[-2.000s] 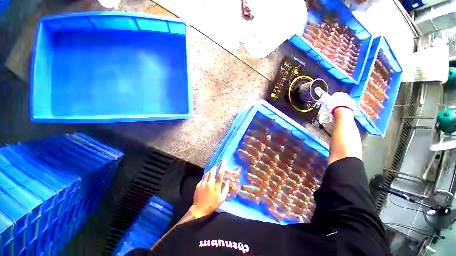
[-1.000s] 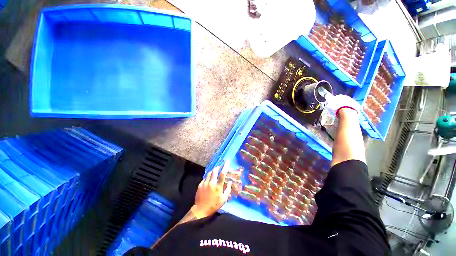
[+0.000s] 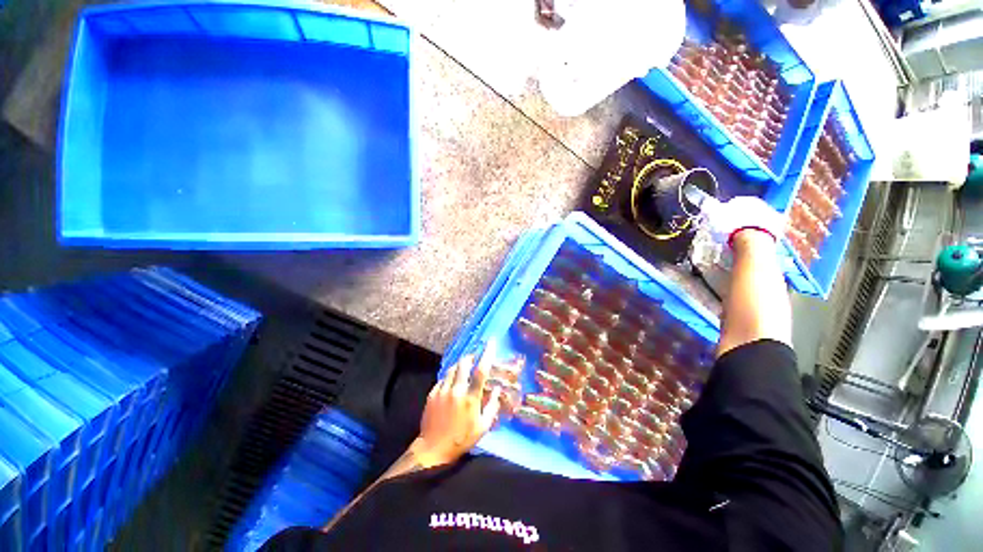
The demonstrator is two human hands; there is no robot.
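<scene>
A blue tray (image 3: 647, 275) in front of me holds close rows of glossy brown fish-shaped pieces (image 3: 604, 367). My left hand (image 3: 458, 408), bare, rests at the tray's left edge with its fingers around a translucent piece (image 3: 503, 386). My right hand (image 3: 742, 219), in a white knit glove with a red cuff, is beyond the tray's far right corner. It grips a whitish syringe, mostly hidden by the glove, whose front end (image 3: 698, 197) is in a dark pot (image 3: 670, 199). The pot stands on a black hot plate (image 3: 617, 178) with a gold ring.
A large empty blue crate (image 3: 248, 140) lies at bench left. Two blue trays of pieces (image 3: 738, 92) (image 3: 821, 194) stand at back right. White sheeting (image 3: 604, 54) covers part of the bench. Stacked blue crates (image 3: 97, 377) stand at lower left. A fan (image 3: 933, 457) is at far right.
The view has shifted slightly. My right hand stays by the pot with the syringe in it, its wrist turned a little. My left hand stays at the tray's edge with the piece.
</scene>
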